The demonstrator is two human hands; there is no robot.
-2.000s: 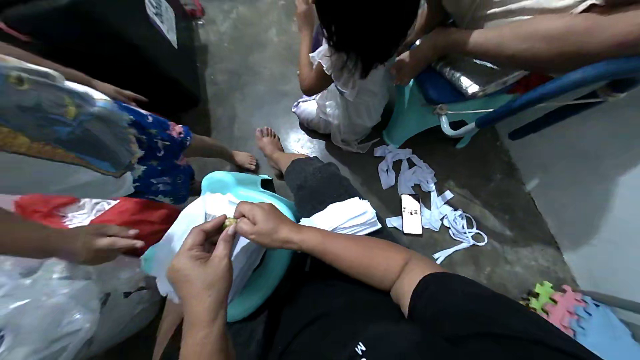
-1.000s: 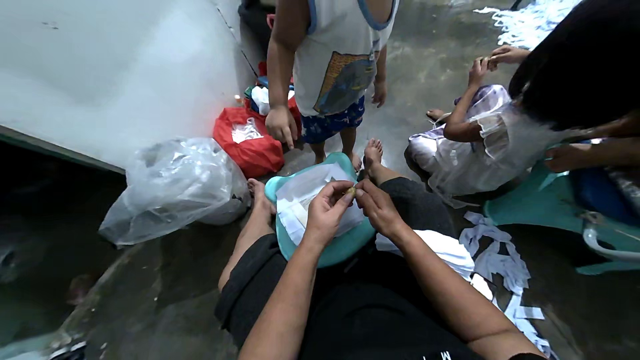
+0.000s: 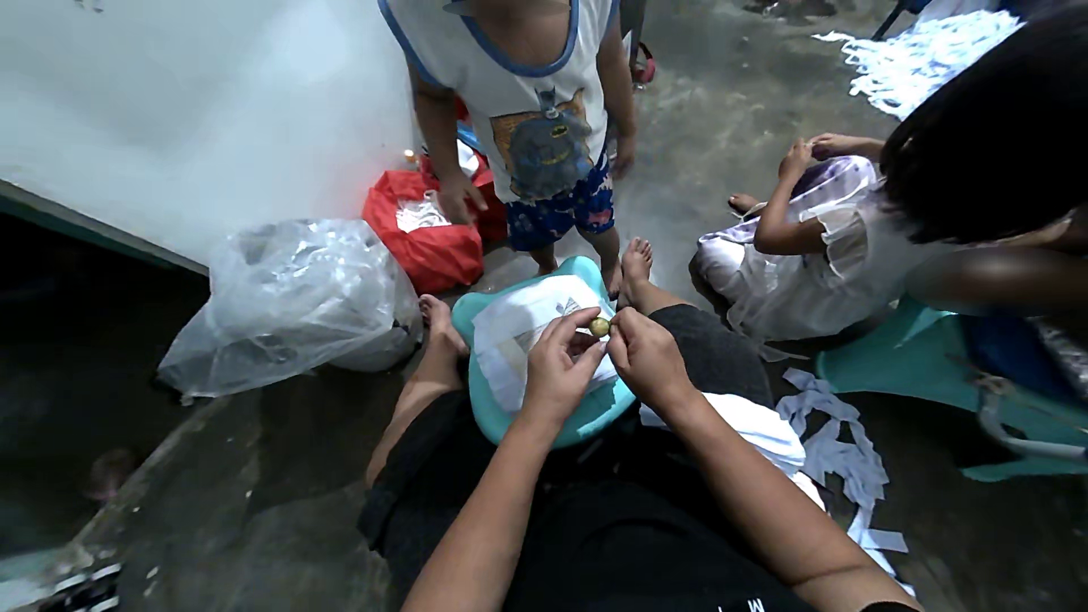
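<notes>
Between my two hands is a small round yellow-green object [image 3: 599,327]; its exact kind is not clear. The thumb and fingers of my left hand [image 3: 561,361] pinch it from the left. My right hand [image 3: 648,353] has its fingertips closed at its right edge, and whether they grip it or something thin cannot be told. Both hands are above a teal plastic stool [image 3: 484,399] between my legs. White printed sheets or cloth pieces [image 3: 501,340] lie on the stool's top. A stack of white cloth pieces [image 3: 748,429] rests by my right thigh.
A person [image 3: 552,110] stands just beyond the stool, and another [image 3: 850,263] sits at the right. A clear plastic bag [image 3: 297,297] and a red bag [image 3: 433,255] are at the left. White strips [image 3: 837,433] lie on the floor beside a teal chair [image 3: 892,365].
The view has swung strongly toward the left. My hands remain together above the stool, with the small round object now plainer between them.
</notes>
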